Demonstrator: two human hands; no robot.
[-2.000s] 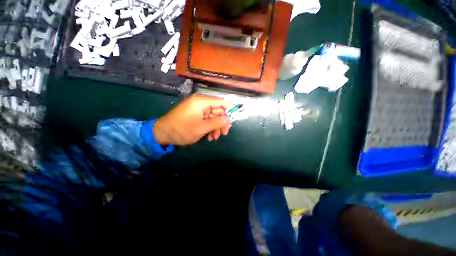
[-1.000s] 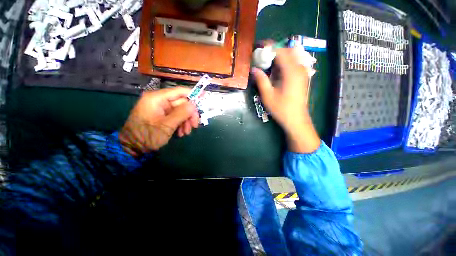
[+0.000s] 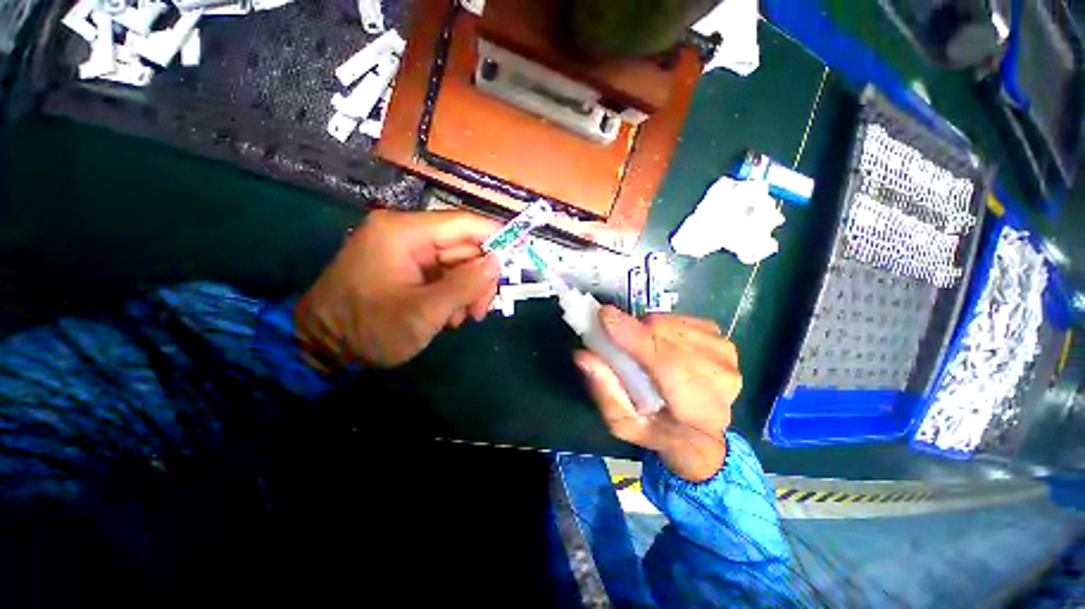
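Observation:
My left hand (image 3: 399, 286) holds a small white plastic part (image 3: 519, 228) with a green area by its fingertips, just below the front edge of the press fixture. My right hand (image 3: 672, 375) grips a translucent white dropper bottle (image 3: 613, 355), tilted, its thin greenish tip pointing at the white part. Whether the tip touches the part cannot be told. Small white pieces (image 3: 514, 292) lie on the bench behind and between the hands, and a few more (image 3: 650, 283) lie beyond my right hand.
The orange-brown press fixture (image 3: 524, 155) bears a silver-white slotted nest (image 3: 547, 93) under the olive-green press body (image 3: 625, 18). A black tray (image 3: 238, 143) holds loose white parts at left. Right are crumpled tissue (image 3: 732, 223), a blue-and-white cylinder (image 3: 776, 176), a blue-edged tray (image 3: 839, 416) with rows, and a blue bin (image 3: 940, 443).
My right hand has come in, picked up the dropper bottle from beside the tissue and brought it to the part in my left hand. The camera view has shifted and tilted.

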